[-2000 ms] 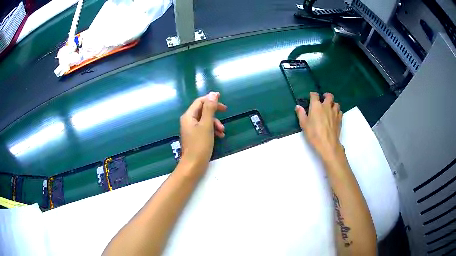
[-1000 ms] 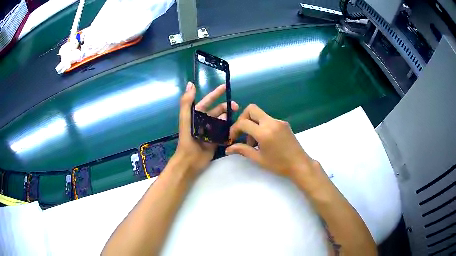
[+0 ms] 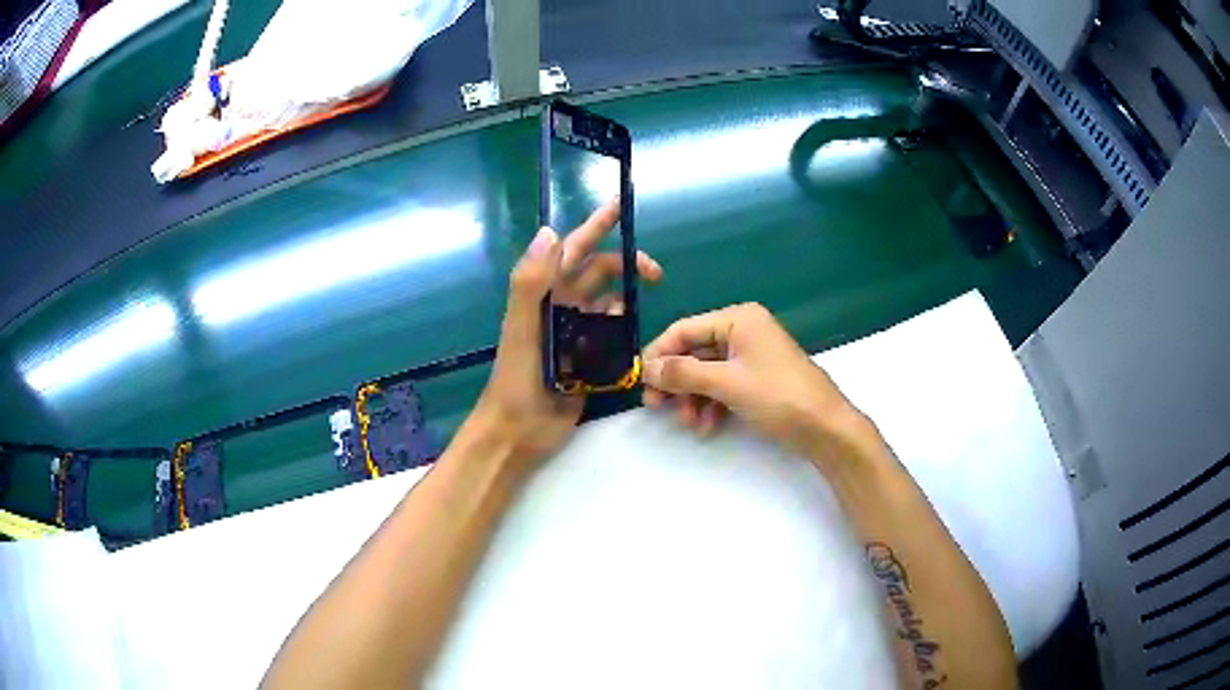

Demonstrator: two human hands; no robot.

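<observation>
A black phone frame (image 3: 594, 348) is held upright above the belt, its open window at the top and its dark block at the bottom. My left hand (image 3: 540, 317) grips it from the left, thumb on the left edge and fingers behind, showing through the window. An orange-yellow flex cable (image 3: 610, 383) runs along the frame's lower end. My right hand (image 3: 728, 371) is at the lower right corner, thumb and index finger pinched together at the cable's end. Whether the fingertips hold the cable or only touch it is too small to tell.
More phone frames (image 3: 394, 429) lie in a row on the green belt (image 3: 337, 290) at left. A white padded cover (image 3: 648, 566) lies along the near edge. Another dark part (image 3: 974, 216) lies on the belt at right, near the grey machine (image 3: 1147, 364). A grey post (image 3: 514, 54) stands behind.
The frame from the belt at right is now in my left hand, slightly higher than a second ago. My right hand has opened less and sits at its corner. Another dark part has appeared at right.
</observation>
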